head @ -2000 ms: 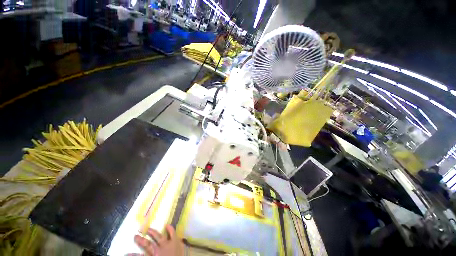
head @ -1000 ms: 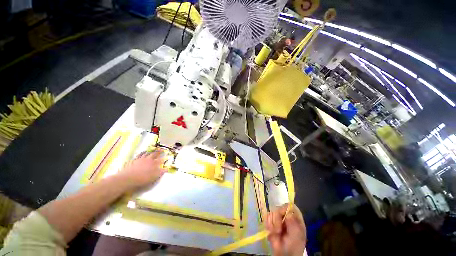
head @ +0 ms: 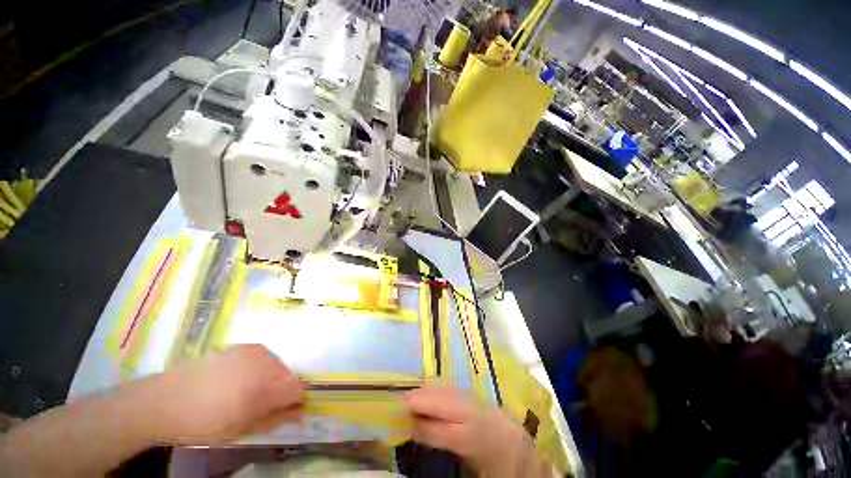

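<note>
A yellow strap [head: 359, 408] lies across the front of the pale template plate [head: 327, 344], along a dark slot. My left hand [head: 252, 390] pinches its left part and my right hand [head: 448, 420] pinches its right part; the fingertips are partly blurred. The yellow-taped clamp frame [head: 373, 283] sits behind them under the white sewing machine head [head: 280, 201]. Glare hides what lies in the clamp.
A large black board [head: 75, 271] is at the left, with yellow strips [head: 17, 201] at its far edge. A control panel [head: 504, 227] stands at the right. A yellow bag [head: 493, 114] hangs behind it.
My left hand has moved from the clamp to the plate's front. My right hand has come in from the right with the strap, which now lies across the plate. The view has shifted.
</note>
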